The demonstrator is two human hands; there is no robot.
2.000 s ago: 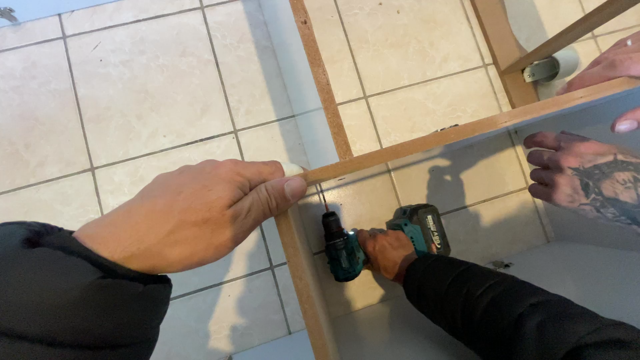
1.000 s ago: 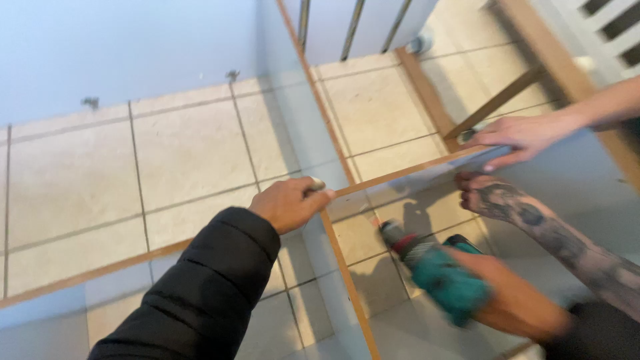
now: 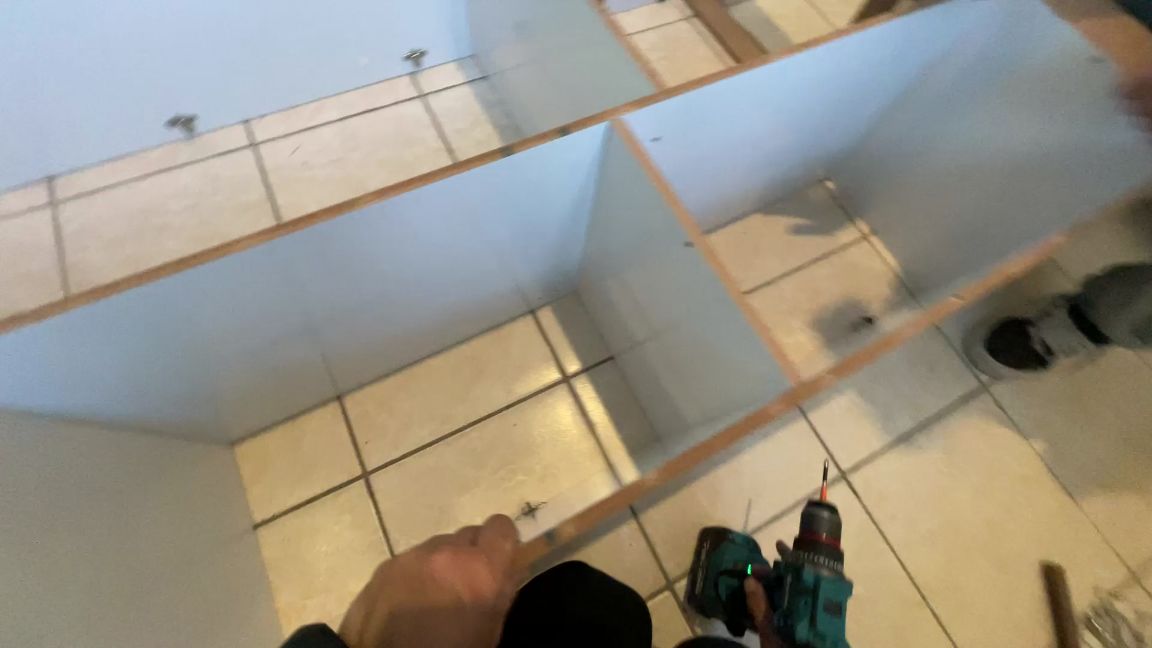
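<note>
My left hand (image 3: 436, 589) is at the lower edge of the view, on the near edge of a white board cabinet frame (image 3: 720, 441) with brown raw edges; its fingers are partly blurred. To its right, my right hand (image 3: 759, 598) grips a teal and black cordless drill (image 3: 814, 585) by the handle. The drill's bit points up and away, over the tiles outside the frame and clear of the board. A divider panel (image 3: 684, 306) joins the long middle board (image 3: 360, 225) to the near board.
Another person's shoe (image 3: 1017, 346) stands on the tiles at right, and a blurred hand (image 3: 1136, 99) is at the frame's right end. Small metal fittings (image 3: 183, 123) sit on the far panel. A dark stick-like tool (image 3: 1057, 598) lies lower right.
The view has swung to the near board. My left hand has left the corner by the divider for the near edge, and the drill has moved from inside the frame to outside it.
</note>
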